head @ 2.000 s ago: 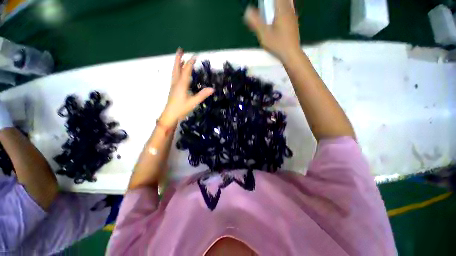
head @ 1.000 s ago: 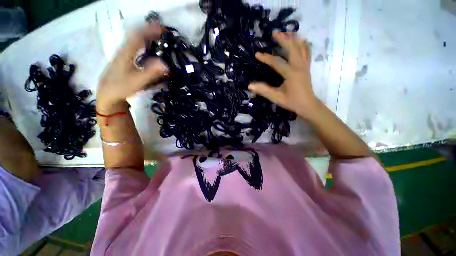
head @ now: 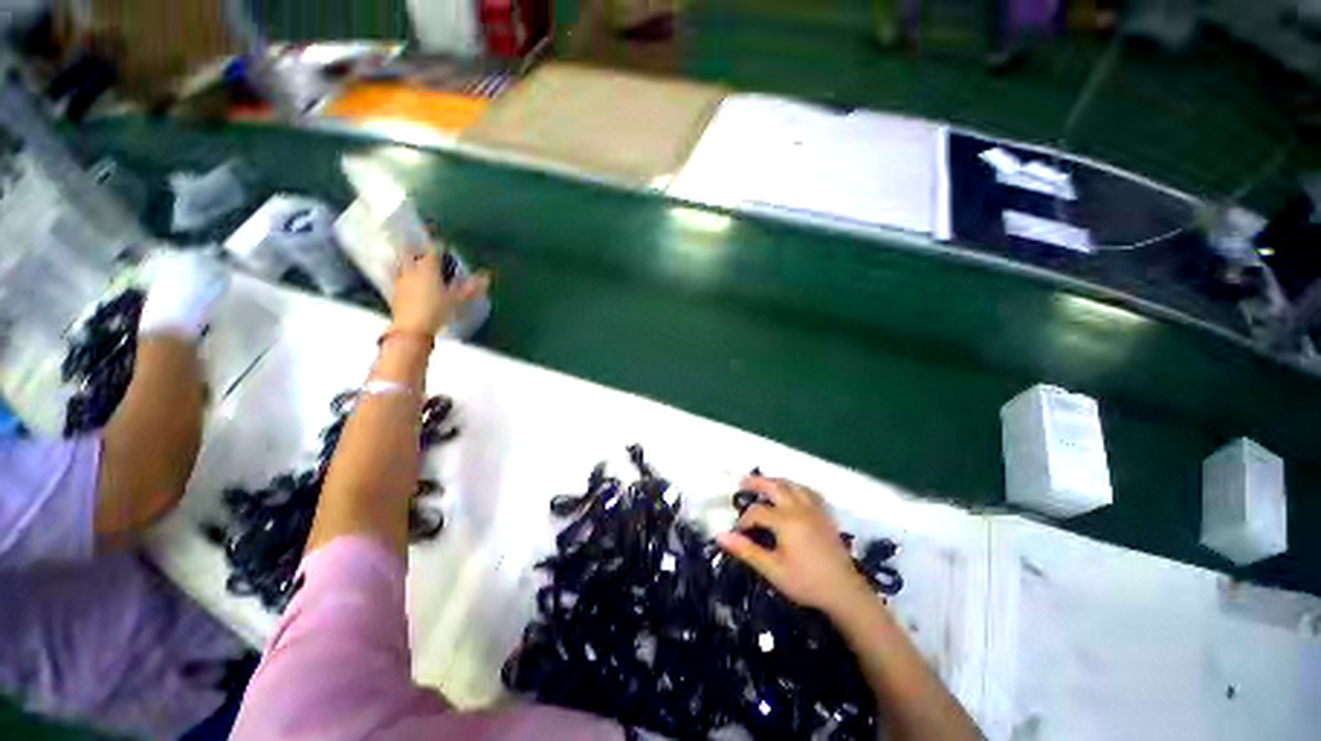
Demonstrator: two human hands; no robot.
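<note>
A large pile of looped black cables (head: 652, 623) lies on the white worktable in front of me. My right hand (head: 790, 543) is at its upper right edge, fingers curled around a black cable loop (head: 746, 500). My left hand (head: 423, 301) is stretched out over the green belt, at the near end of a white product box (head: 380, 217) with its flap up. A small dark thing shows by its fingers. I cannot tell if the hand grips the box or a cable.
A smaller cable pile (head: 275, 528) lies under my left forearm. A neighbouring worker's white-gloved hand (head: 181, 290) is at left, near another open box (head: 290, 243). Two closed white boxes (head: 1055, 452) (head: 1246, 502) stand on the belt (head: 695, 348) at right.
The view has turned up towards the belt. My left hand has moved from the pile to the box on the belt at left. My right hand stays at the pile, its fingers now curled.
</note>
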